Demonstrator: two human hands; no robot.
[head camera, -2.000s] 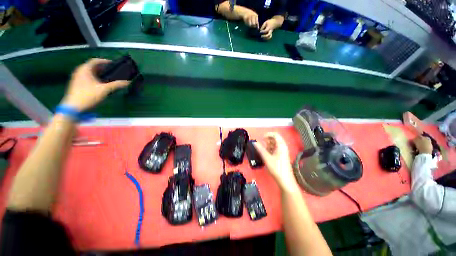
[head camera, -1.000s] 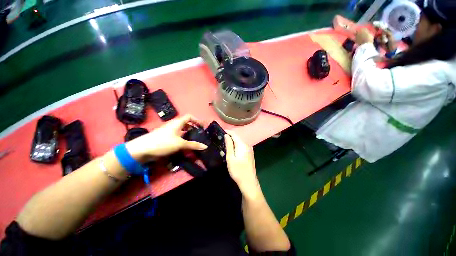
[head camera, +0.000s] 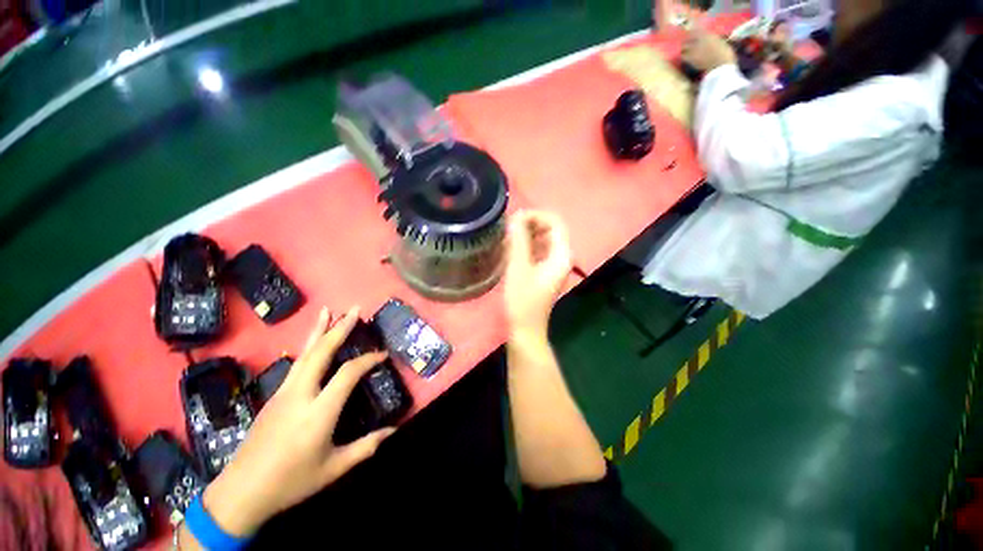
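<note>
A black camcorder body (head camera: 374, 390) lies on the red bench at its front edge, its side panel (head camera: 412, 338) beside it on the right. My left hand (head camera: 307, 425), with a blue wrist band (head camera: 212, 526), is over the body's left side with fingers spread; whether the fingertips touch it is unclear. My right hand (head camera: 536, 264) is raised beside the grey-beige tape dispenser (head camera: 447, 264), fingers curled. Its fingertips are blurred, and I cannot tell if they hold a tape piece.
Several more camcorder bodies (head camera: 192, 291) with side panels (head camera: 265, 284) lie on the left of the bench. Another black body (head camera: 630, 125) lies beyond the dispenser. A person in a white coat (head camera: 808, 161) works at the far right. Yellow-black tape (head camera: 674, 390) marks the floor.
The body and panel, held in both hands a second ago, now lie on the bench. My right hand has moved up to the dispenser. My left hand has opened. The view has shifted.
</note>
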